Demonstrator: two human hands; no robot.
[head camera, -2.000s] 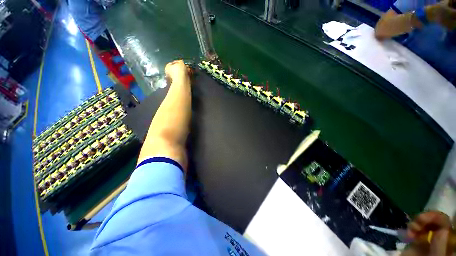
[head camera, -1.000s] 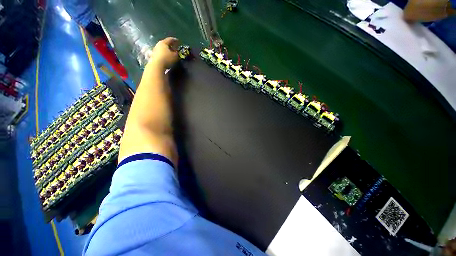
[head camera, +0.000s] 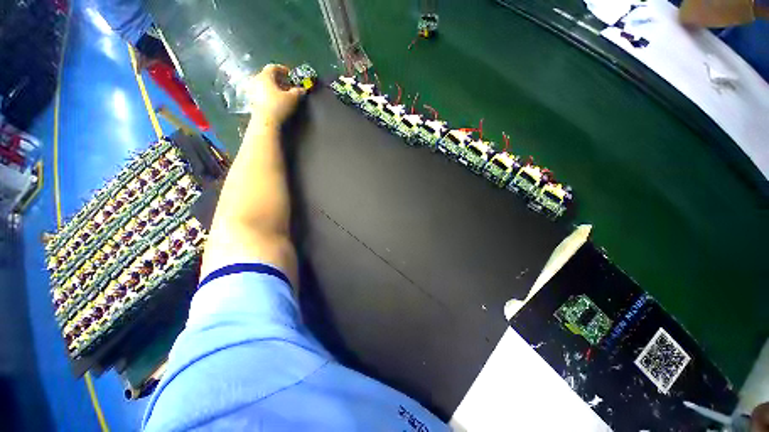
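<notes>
My left hand (head camera: 271, 91) is stretched out at the upper left corner of the black sheet (head camera: 379, 228). Its fingertips hold a small green circuit board assembly (head camera: 302, 78) with a yellow part. A row of similar board assemblies (head camera: 456, 143), with white and yellow blocks and red wires, lines the sheet's far edge. My right hand (head camera: 760, 418) is mostly cut off at the lower right corner. It is closed around a dispensing gun, of which mainly the pale nozzle (head camera: 708, 413) shows, pointing left.
Stacked boards (head camera: 126, 253) stand at the left. A cream strip (head camera: 550, 272), white paper (head camera: 527, 384) and a glossy black sheet with a flat green board (head camera: 583, 319) and QR code lie right. One board assembly (head camera: 428, 25) sits on the green surface. Another person's arm (head camera: 717, 12) is upper right.
My left hand has moved up and left relative to the view, and the board in its fingertips now shows more clearly. The lone board assembly has come into view and shifted right. The view has shifted.
</notes>
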